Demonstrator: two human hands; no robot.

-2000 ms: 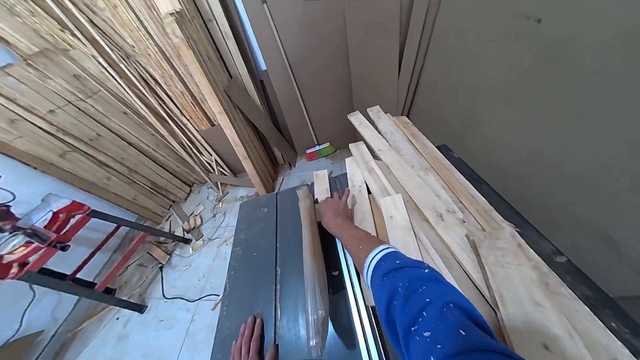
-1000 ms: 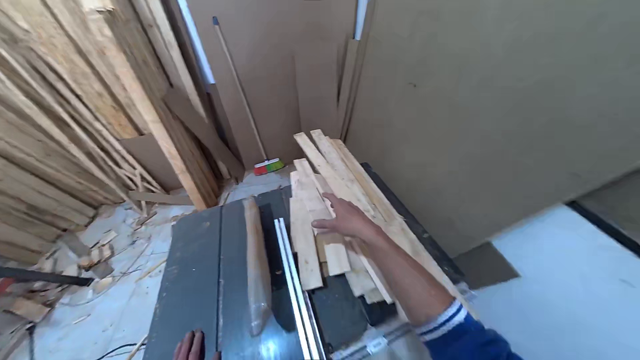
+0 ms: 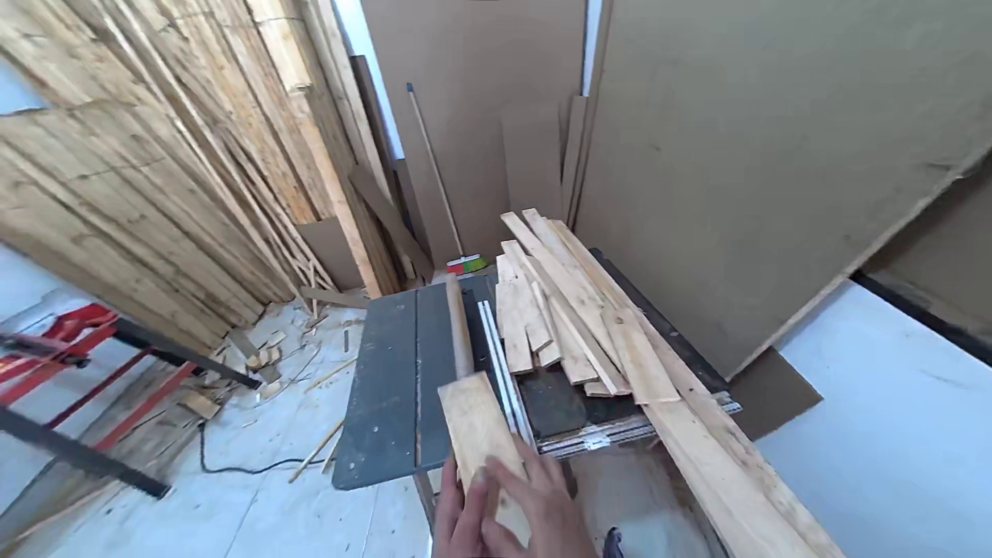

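Note:
A short pale wooden board (image 3: 479, 422) is held between both hands at the near edge of the dark grey machine table (image 3: 380, 387). My left hand (image 3: 459, 511) grips its left side, and my right hand (image 3: 539, 500) grips its right side with fingers on the upper face. The board's lower end is partly hidden by the fingers. Beyond it, a long rounded bar (image 3: 459, 325) lies along the table, beside pale metal rails (image 3: 504, 372). To the right, a loose pile of wooden boards (image 3: 573, 287) rests on the dark surface.
Longer planks (image 3: 721, 465) stick out toward me on the right. A broom (image 3: 465, 264) leans on brown panels behind the table. Tall timber (image 3: 155, 155) stands at the left. A red and black metal stand (image 3: 116, 372), a black cable (image 3: 256, 468) and wood offcuts (image 3: 267, 358) are on the floor.
My right hand has come off the board pile, and my left hand has left the table top. Both now hold a short board near me. The view has shifted.

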